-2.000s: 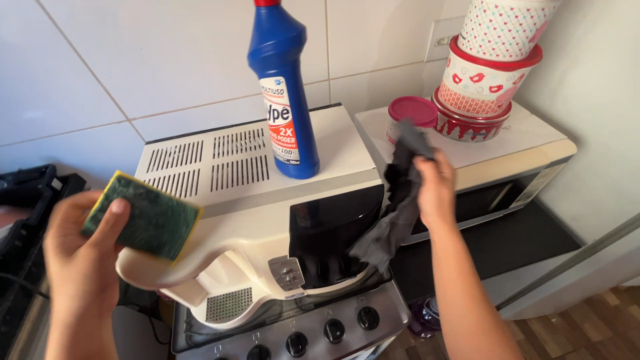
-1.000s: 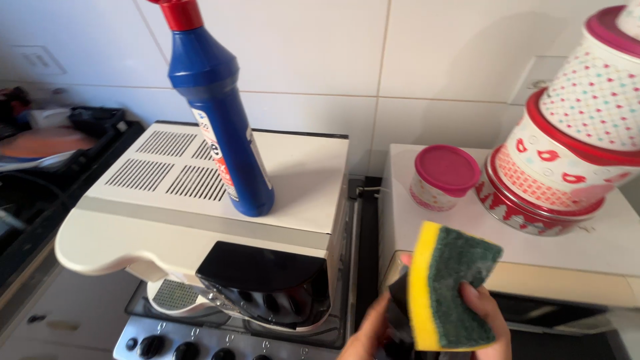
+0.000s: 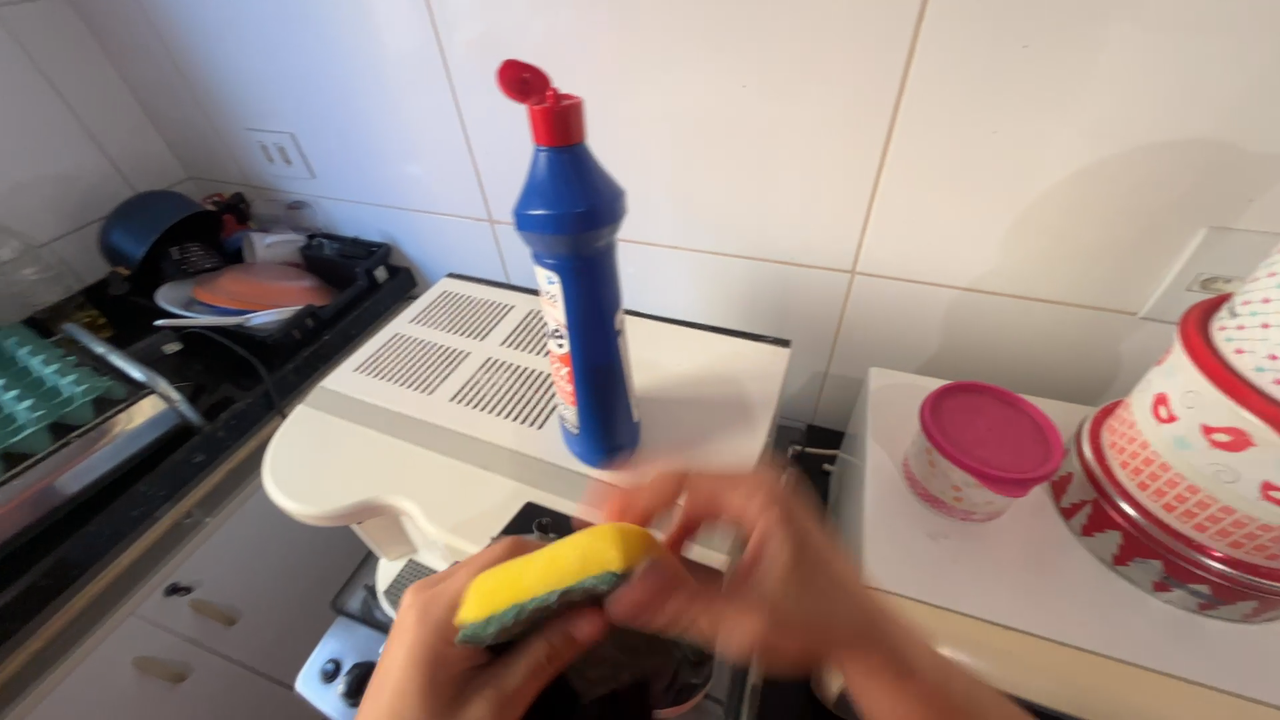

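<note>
My left hand [image 3: 480, 640] grips a yellow and green scrubbing sponge [image 3: 555, 578] at the lower middle, yellow face up. My right hand [image 3: 750, 570], blurred by motion, is at the sponge's right end; whether its fingers hold anything cannot be made out. Dark material shows below the hands, too hidden to name. Behind them a blue Ypê cleaner bottle [image 3: 582, 320] stands upright, its red flip cap [image 3: 525, 82] raised, on a cream-coloured appliance [image 3: 690, 385] with slotted vents. The appliance rests over a stove, whose knobs [image 3: 355, 682] show in part.
On the right, a small tub with a magenta lid [image 3: 990, 435] and stacked decorated tins [image 3: 1190, 480] stand on a white microwave [image 3: 900, 540]. At left, a black dish rack [image 3: 345, 265] holds dishes beside a sink with a faucet [image 3: 135, 375] and a green egg tray [image 3: 45, 390].
The sponge was in my left hand, then in my right, and is in my left again. The dark cloth seen in my right hand earlier is not clearly visible. The bottle's cap now shows flipped up.
</note>
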